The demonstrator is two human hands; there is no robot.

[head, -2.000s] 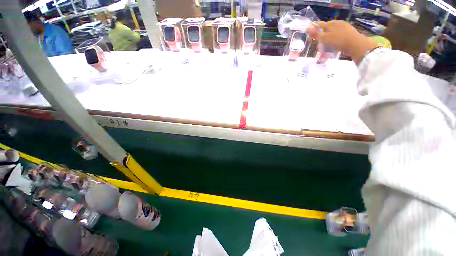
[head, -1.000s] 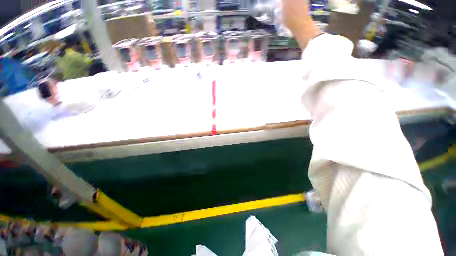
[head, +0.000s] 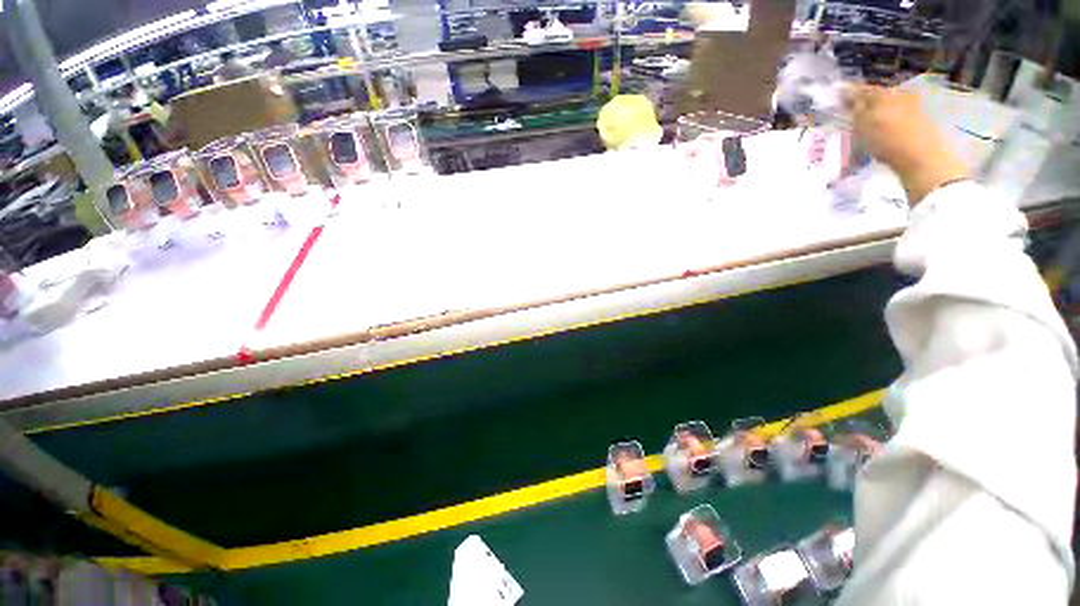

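Note:
My right hand [head: 906, 133] reaches over the far right of the raised white shelf [head: 497, 243]. Its fingers are closed on a clear, shiny plastic piece [head: 811, 85]; I cannot tell whether it is a cover or a bag. A pink watch band [head: 830, 152] shows just below it. A boxed smartwatch [head: 734, 156] stands to the left of the hand. Several boxed smartwatches [head: 282, 168] stand in a row at the shelf's far left. My left hand is not in view.
Several clear display boxes [head: 704, 545] lie on the green bench at lower right, partly behind my sleeve. A white paper sleeve blank [head: 482, 574] is at the bottom edge. A yellow strip [head: 450, 511] edges the bench. A post [head: 53, 468] stands at left. Someone's yellow cap [head: 629, 122] shows beyond the shelf.
The view has turned to the right, so the boxed row now lies far left and more bench boxes show. My right hand has moved right along the shelf, with clear plastic in it.

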